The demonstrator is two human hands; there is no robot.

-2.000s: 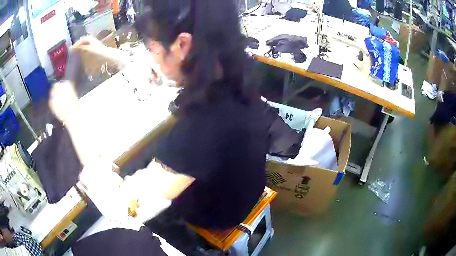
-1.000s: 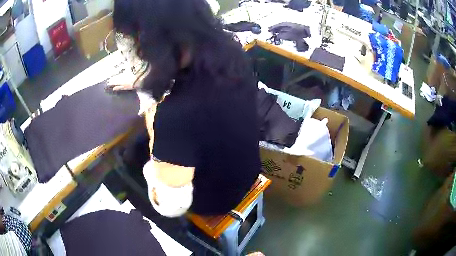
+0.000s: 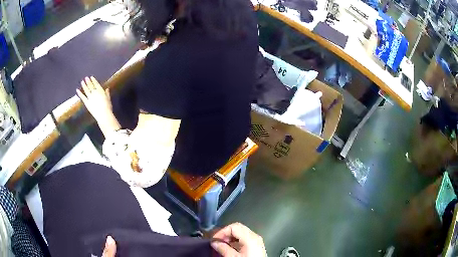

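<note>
A dark garment panel (image 3: pixel 88 196) with a curved edge lies over white sheets (image 3: pixel 78 153) at the lower left. My right hand (image 3: pixel 242 242), at the bottom, pinches the right end of a dark cloth piece (image 3: pixel 165 244) between thumb and fingers. My left hand (image 3: pixel 109 247) is cut off by the bottom edge; only a fingertip or thumb shows on the dark cloth, at its left part. The rest of that hand is hidden. I cannot tell if the held cloth is separate from the panel beneath.
A seated person (image 3: pixel 201 75) in dark clothes is directly ahead on a slatted stool (image 3: pixel 201 188). A dark panel (image 3: pixel 65 70) lies on the sewing table at left. A carton (image 3: pixel 286 155) with white and dark cloth stands right of the stool. Another wood-edged table (image 3: pixel 351 60) is behind.
Both my hands have come into view at the bottom with dark cloth. The view has tilted down. The seated person's arm now reaches toward the table edge; the cloth earlier lifted lies flat on the table.
</note>
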